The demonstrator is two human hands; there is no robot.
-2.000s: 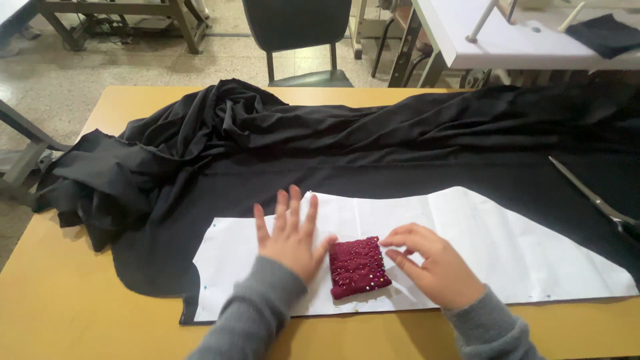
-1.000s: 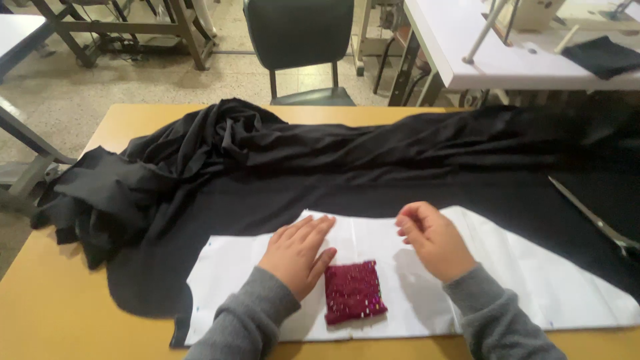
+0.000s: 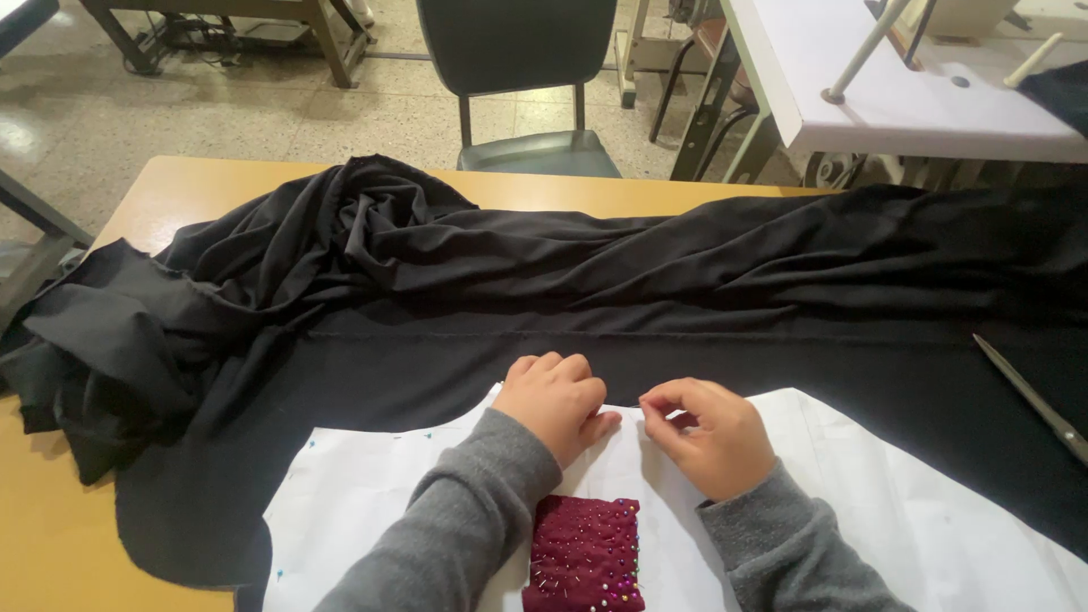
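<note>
A white paper pattern piece lies on black fabric, with a few pins along its left part. My left hand rests on the pattern's upper edge, fingers bent, holding nothing that shows. Just to its right, my right hand pinches thumb and forefinger together at the same edge; what looks like a thin pin is between the tips, hard to make out. Below both hands a dark red pincushion, full of pins with coloured heads, lies on the paper.
Metal scissors lie on the fabric at right. Bunched black cloth runs along the far side of the yellow table. Beyond it stand a dark chair and, at upper right, a white sewing machine table.
Both hands have moved to the pattern's upper edge, away from the pincushion. My left hand's fingers, spread two seconds ago, are now bent. The view has shifted somewhat.
</note>
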